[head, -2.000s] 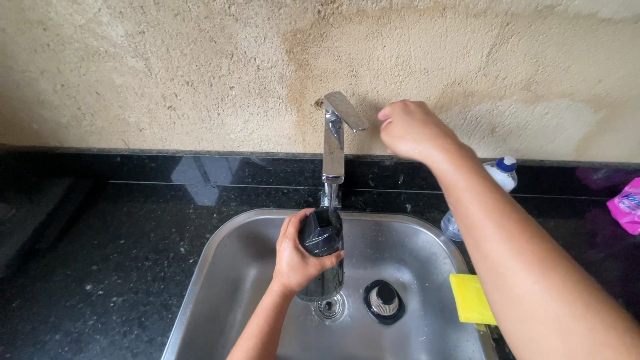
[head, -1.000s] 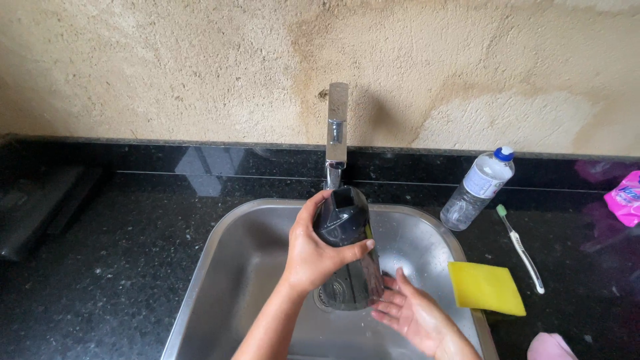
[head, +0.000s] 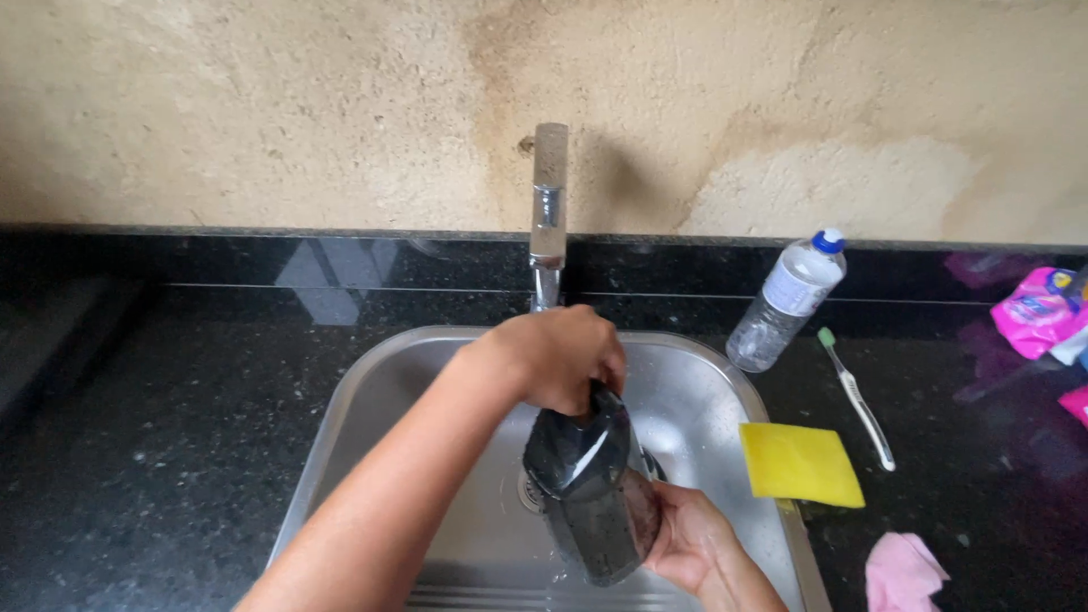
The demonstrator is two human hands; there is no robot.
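Observation:
Over the stainless steel sink (head: 357,408) a dark, see-through container with a black top (head: 595,510) is held tilted and wet. My left hand (head: 565,361) grips its black top from above, fingers partly hidden behind the rim. Against the container's lower right side rests my right hand (head: 693,540), its fingers partly behind the wall. The chrome faucet (head: 551,200) stands just behind my left hand. Part of a black piece (head: 654,466) shows in the basin behind the container. The drain (head: 530,491) is partly covered by the container.
On the black granite counter (head: 195,425), right of the sink, are a clear plastic bottle with a blue cap (head: 786,302), a toothbrush (head: 858,404), a yellow sponge cloth (head: 801,465), a pink cloth (head: 903,574) and a pink package (head: 1037,314). A rough wall rises behind.
My right hand has come down from beside the faucet lever to the container. My left hand has shifted from the container's side to its top, and the container is tilted more. The faucet lever has moved.

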